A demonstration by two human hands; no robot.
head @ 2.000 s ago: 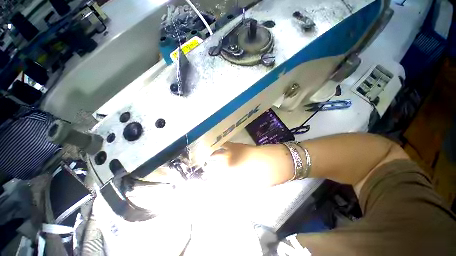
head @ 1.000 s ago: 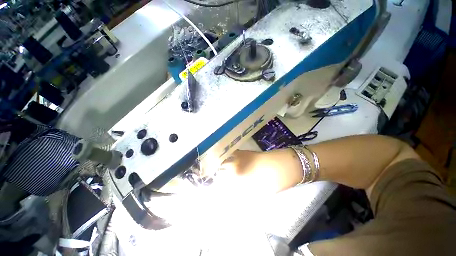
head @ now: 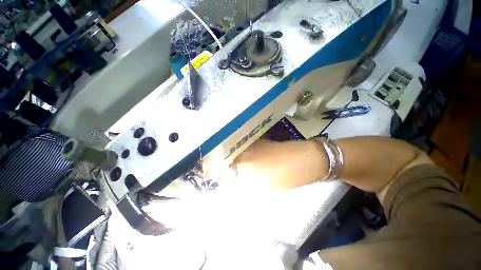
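Note:
My right hand [head: 258, 164] reaches under the arm of the white JACK sewing machine [head: 221, 92], close to the needle area [head: 199, 176]. A silver bracelet is on the wrist. Lamp glare washes out the fingers, so their grip cannot be seen. The work fabric [head: 163, 253] looks almost wholly white, and its edges are mostly lost. I cannot make out my left hand anywhere; the lower middle is glare.
Striped cloth [head: 34, 163] and dark pieces with white strips [head: 79, 213] lie heaped at the left. A partly covered phone [head: 285, 128], blue-handled snips [head: 348, 111] and a button panel [head: 393, 85] are right of the arm. Teal spools [head: 178, 63] stand behind.
The view has shifted slightly back and forth. My right wrist has moved up and right against the machine, and the forearm now covers more of the phone.

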